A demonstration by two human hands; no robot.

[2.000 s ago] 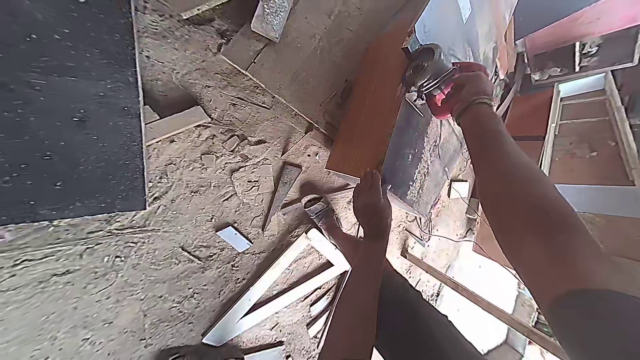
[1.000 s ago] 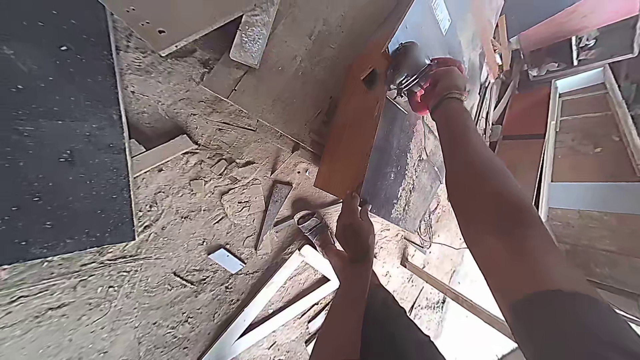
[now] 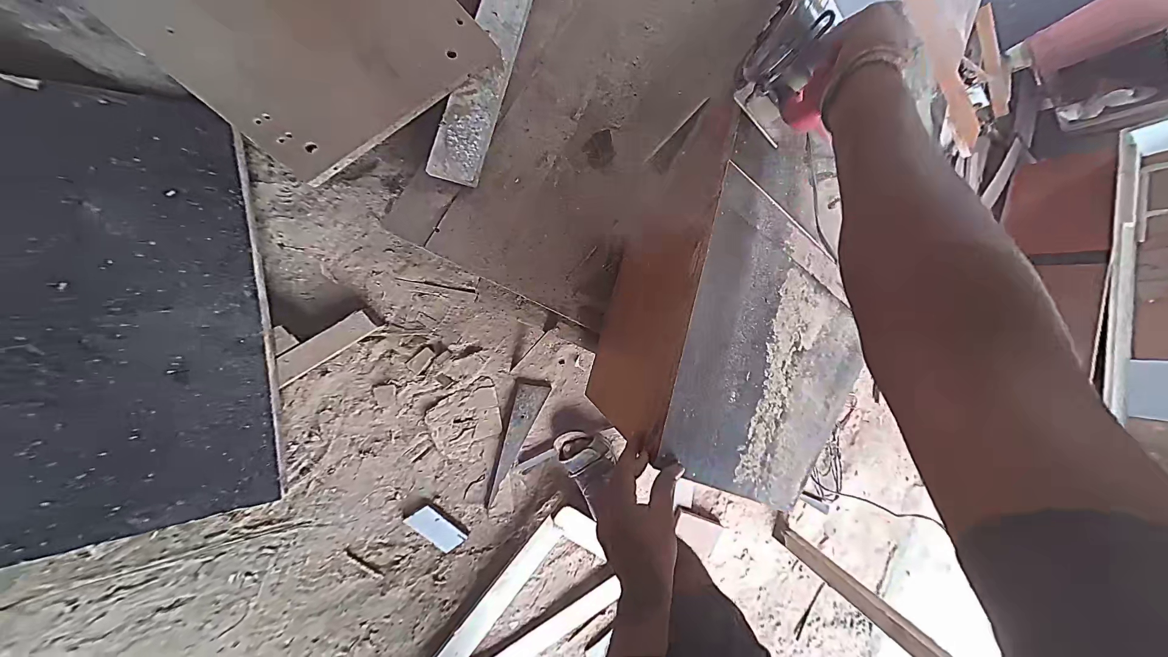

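At the top right, my right hand [image 3: 862, 55] grips a red-handled power saw [image 3: 794, 55], whose metal body is partly cut off by the frame edge. The saw rests over the far end of a reddish-brown wooden board [image 3: 643, 338]. Fine dust blurs the middle of that board. My left hand [image 3: 643, 511] has its fingers on the board's near end, holding it at the edge. Beside the board, on the right, lies a grey sheet [image 3: 730, 392] strewn with sawdust. The saw's blade cannot be made out.
A dark speckled panel [image 3: 128, 328] lies at the left, below a drilled brown board [image 3: 319, 73]. White wooden frame pieces [image 3: 511, 584] and a small white block [image 3: 436, 528] are on the sandy ground. A cable [image 3: 885, 506] runs at the right, near a wooden strip [image 3: 858, 584].
My right hand and the saw have moved farther up along the board, away from my left hand. Dust now hangs over the board. The view has shifted somewhat.
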